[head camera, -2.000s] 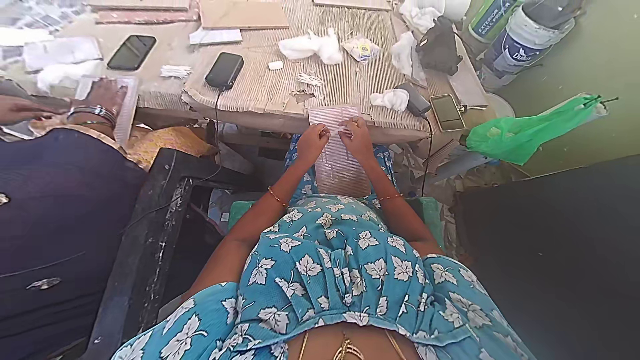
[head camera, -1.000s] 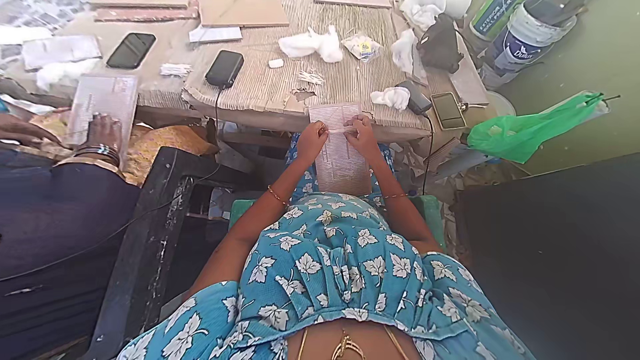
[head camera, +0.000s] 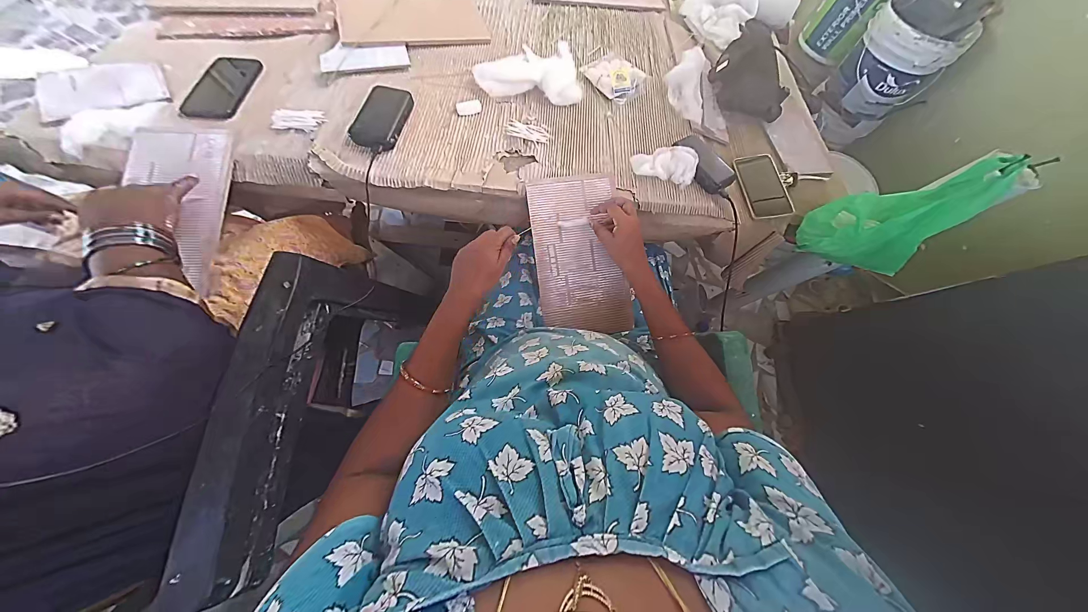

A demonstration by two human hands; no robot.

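Note:
A ribbed, pinkish rectangular board [head camera: 578, 280] leans from my lap against the table's front edge. A short white strip or stick [head camera: 575, 223] lies across its upper part. My left hand [head camera: 486, 259] is just left of the board, its fingertips pinched on a thin, small thing too fine to name. My right hand [head camera: 619, 228] rests at the board's upper right edge, fingers curled beside the white strip's right end; whether it grips the strip is unclear. Small bundles of white sticks [head camera: 528, 131] and white cotton [head camera: 531, 75] lie on the table beyond.
Corrugated cardboard covers the table [head camera: 459, 170]. It holds a black device with a cable [head camera: 381, 117], a phone [head camera: 222, 87], a gold-edged phone [head camera: 764, 185] and flat boards. Paint buckets [head camera: 892, 68] and a green bag [head camera: 918, 212] are right. A co-worker's hand [head camera: 136, 212] holds another board at left.
My left hand has moved left, off the board's upper part, where both hands were close together a second ago. The co-worker's board stood farther left then and has shifted right.

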